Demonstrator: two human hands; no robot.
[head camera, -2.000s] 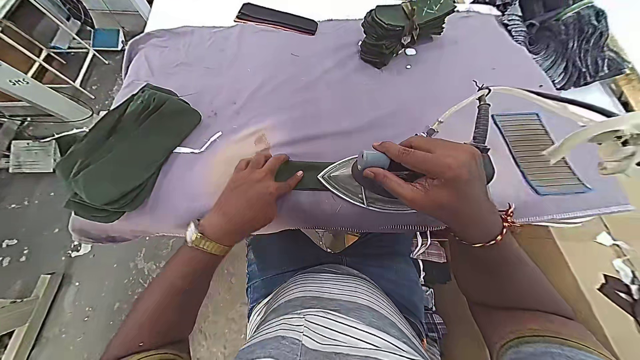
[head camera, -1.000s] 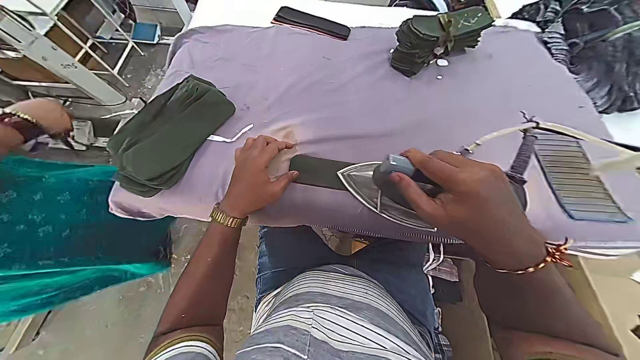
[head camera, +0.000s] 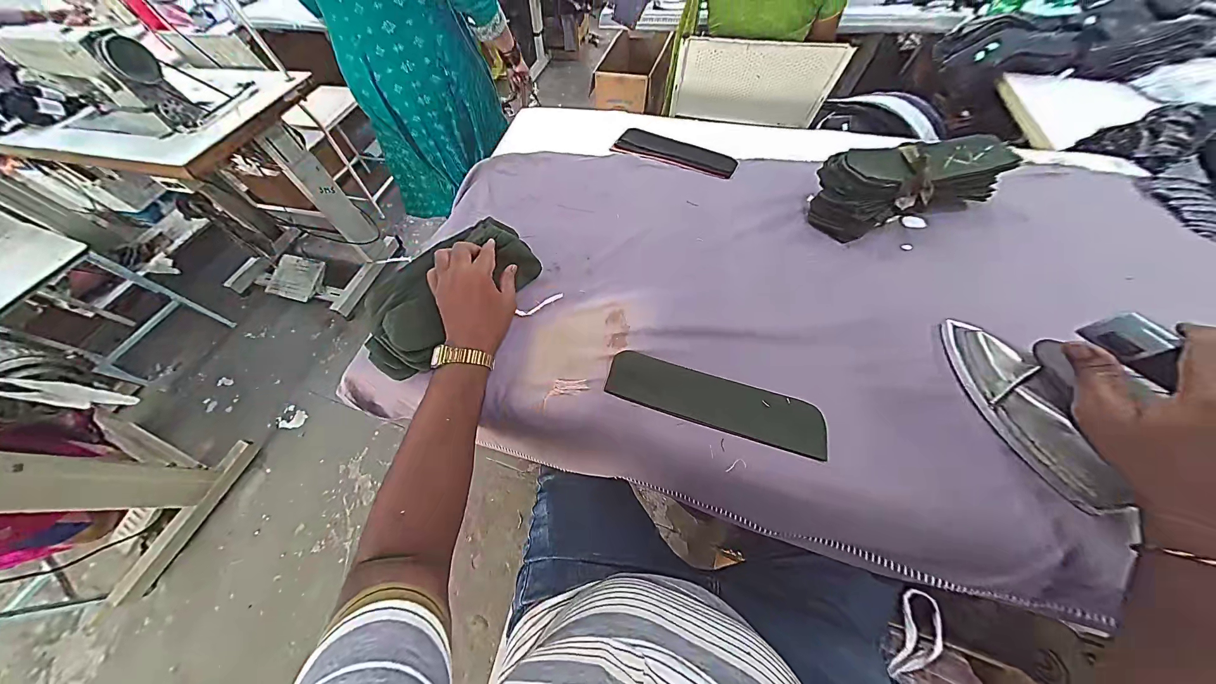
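Note:
My left hand rests on a pile of dark green fabric pieces at the table's left end, fingers slightly apart; whether it grips one cannot be told. At the right edge my right hand is closed on the handle of a clothes iron, whose pointed tip faces up and left. Between the hands, near the front edge, one flat dark green fabric piece lies alone on the mauve cloth, right of a scorched patch. A tied bundle of dark green pieces sits at the back right.
A black flat object lies at the table's back edge. Behind the table stand a person in teal clothing, a cardboard box and a person in green. A sewing machine table is at the left.
My left hand has moved from the single fabric piece left to the pile. The iron, held in my right hand, has moved off that piece to the right. The view has shifted.

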